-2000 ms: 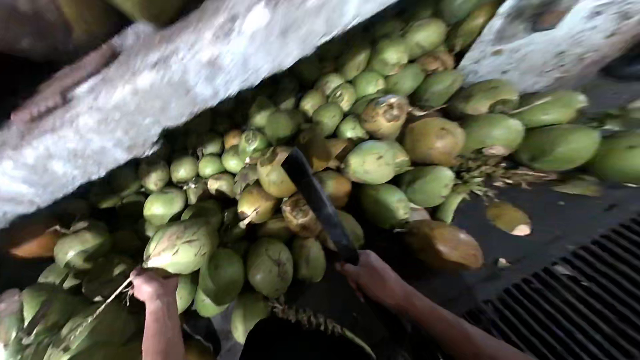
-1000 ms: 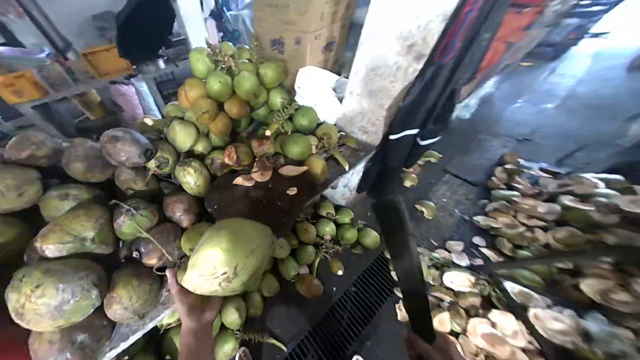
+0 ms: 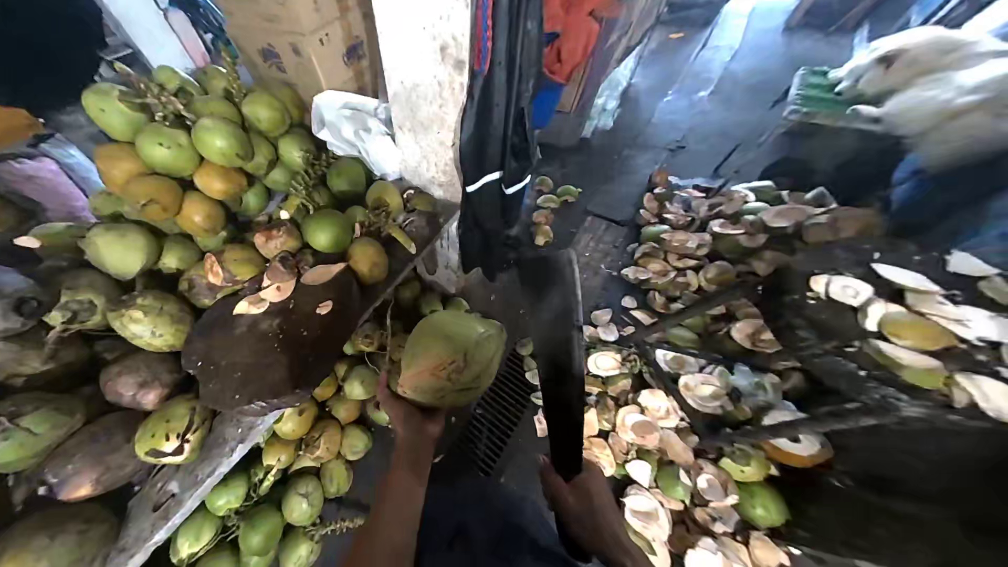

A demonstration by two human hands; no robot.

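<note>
A green coconut rests on my left hand, which grips it from below and from its left side, near the middle of the view. To the right of it, my right hand is closed around the handle of a machete. The broad dark blade points up and away from me, apart from the coconut. Left of the held coconut lies a dark, worn chopping surface with pale husk slices on its far part.
Green and yellow coconuts are heaped on the ledge at left; more lie below it. A floor grate, a white pillar and hanging dark clothing stand ahead. Cut husks cover the right side. A white-furred animal is at upper right.
The view has swung from the floor pile toward the ledge and cut husks. My left hand has lifted the coconut off the pile; the machete stays in my right hand, its blade now more upright.
</note>
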